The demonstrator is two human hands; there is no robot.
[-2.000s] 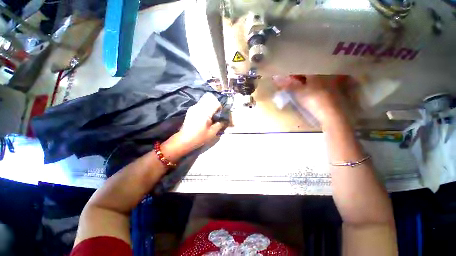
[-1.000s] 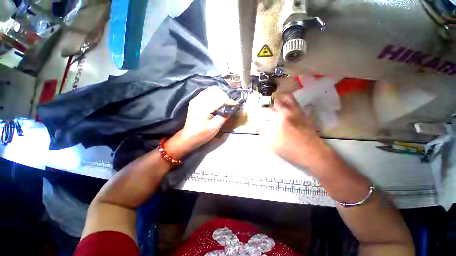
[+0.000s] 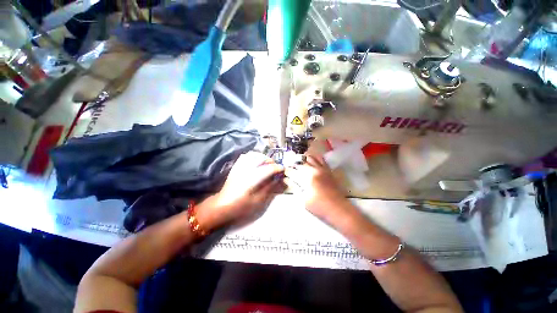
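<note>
A dark, slightly shiny garment piece [image 3: 159, 159] lies bunched on the table left of the needle area. My left hand [image 3: 251, 182] is closed on its edge just in front of the presser foot [image 3: 280, 154]. My right hand [image 3: 314, 183] is beside it, fingertips close to the foot and near my left fingers; whether it grips the cloth is hidden by blur and glare. The cream sewing machine [image 3: 360, 110] with purple lettering stands over the work, its tension dial [image 3: 316, 117] above the foot.
White scraps [image 3: 349, 160] and a red cloth scrap [image 3: 380, 149] lie right of my right hand. Thin green-yellow snips [image 3: 436, 208] lie near a whitish bag [image 3: 504, 229] at the right. A blue hanging piece [image 3: 201, 79] is above the cloth. A ruler [image 3: 293, 247] runs along the front edge.
My right hand has come from the white scraps on the right to the presser foot, beside my left hand. My left hand stays at the cloth. The view has shifted, showing more of the machine's top.
</note>
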